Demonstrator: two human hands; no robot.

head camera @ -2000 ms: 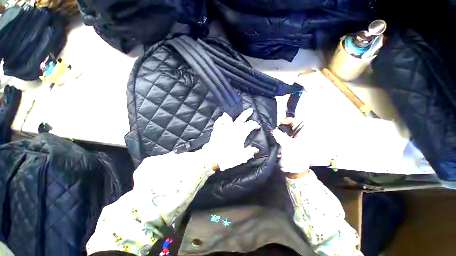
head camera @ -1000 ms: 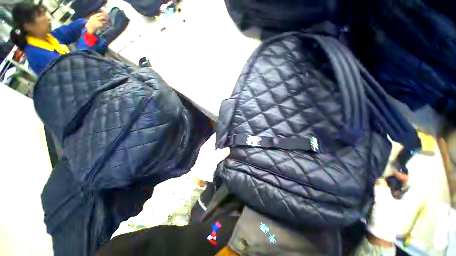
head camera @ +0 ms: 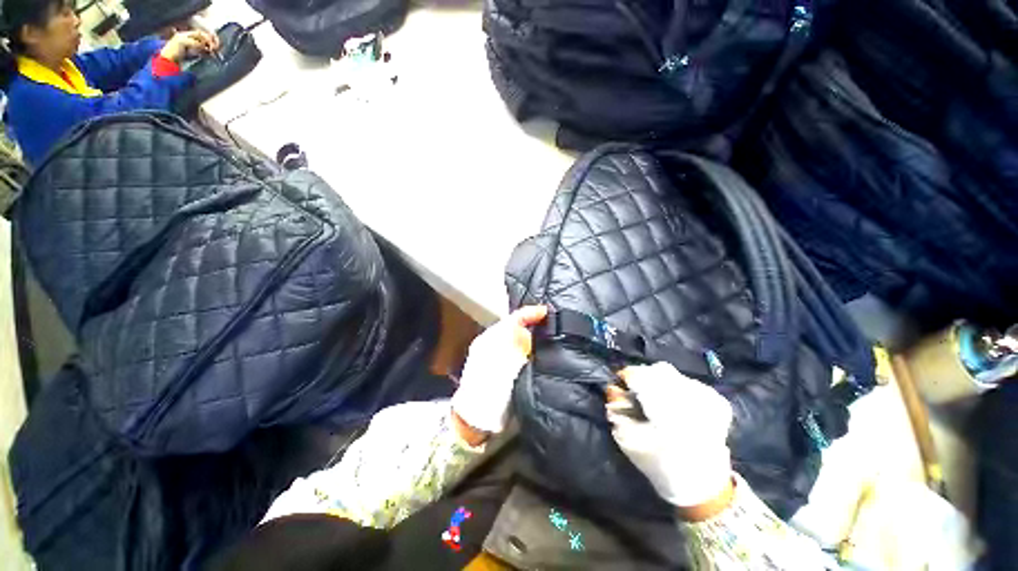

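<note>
A dark, shiny quilted backpack (head camera: 653, 251) lies on the lap and table edge, back panel up, its long padded shoulder straps (head camera: 765, 240) running down its right side. A flat black band (head camera: 580, 328) with bluish glints crosses the panel. My left hand (head camera: 491, 377), in a white glove with bare fingertips, pinches the bag's left edge at the band's end. My right hand (head camera: 675, 433), also gloved, is over the lower panel just below the band, fingers curled around a small dark object, partly hidden and too unclear to name.
Another quilted backpack (head camera: 212, 290) stands at the left. More dark bags (head camera: 625, 67) are piled at the back and right. A tan tool cup (head camera: 949, 363) and a wooden stick (head camera: 915, 418) are at the right. A person in blue (head camera: 84, 84) works at the far left of the white table (head camera: 430, 167).
My left hand has come up to the band's end at the bag's left edge. My right hand has moved from the bag's right side onto its lower panel. The bag sits lower in view.
</note>
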